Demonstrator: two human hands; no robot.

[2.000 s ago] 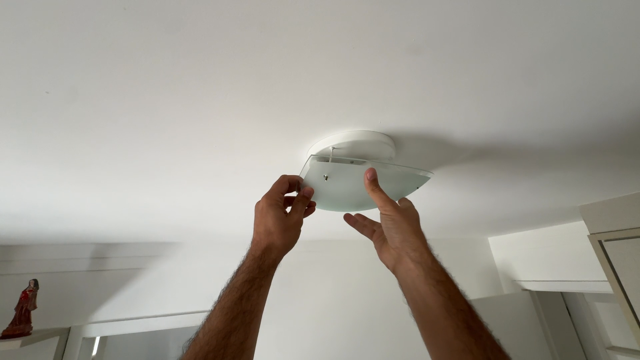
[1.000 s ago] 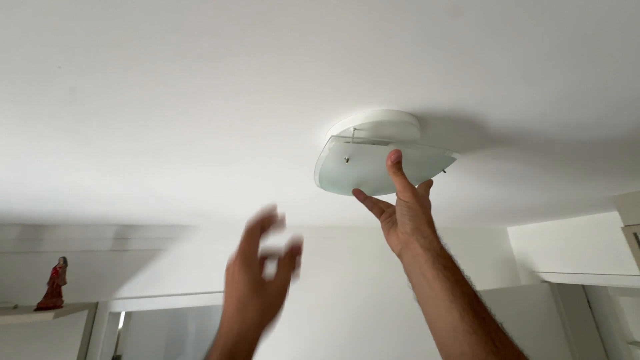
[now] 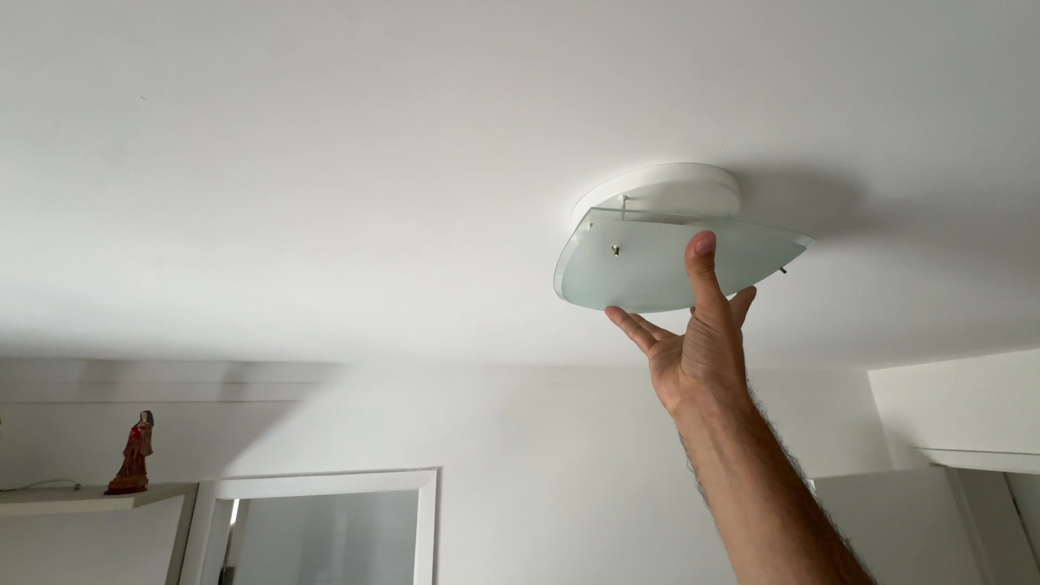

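A frosted glass shade (image 3: 658, 264) hangs tilted beneath a round white ceiling lamp base (image 3: 674, 183). A thin rod runs between base and glass near the left corner. Small metal end caps show at two spots, one below the glass face (image 3: 616, 251) and one by the right edge (image 3: 783, 270). My right hand (image 3: 699, 333) reaches up under the shade with fingers spread, thumb up in front of the glass and fingertips at its lower edge. Whether it bears any weight I cannot tell. My left hand is out of view.
White ceiling surrounds the lamp. At the lower left a red and brown figurine (image 3: 134, 455) stands on a shelf (image 3: 89, 497), with a thin cable beside it. A white-framed doorway (image 3: 325, 485) is right of the shelf, and another door frame (image 3: 975, 520) is at the lower right.
My left hand was at the glass shade's left corner two seconds ago, came away and down, and has left the view. My right hand remains under the shade.
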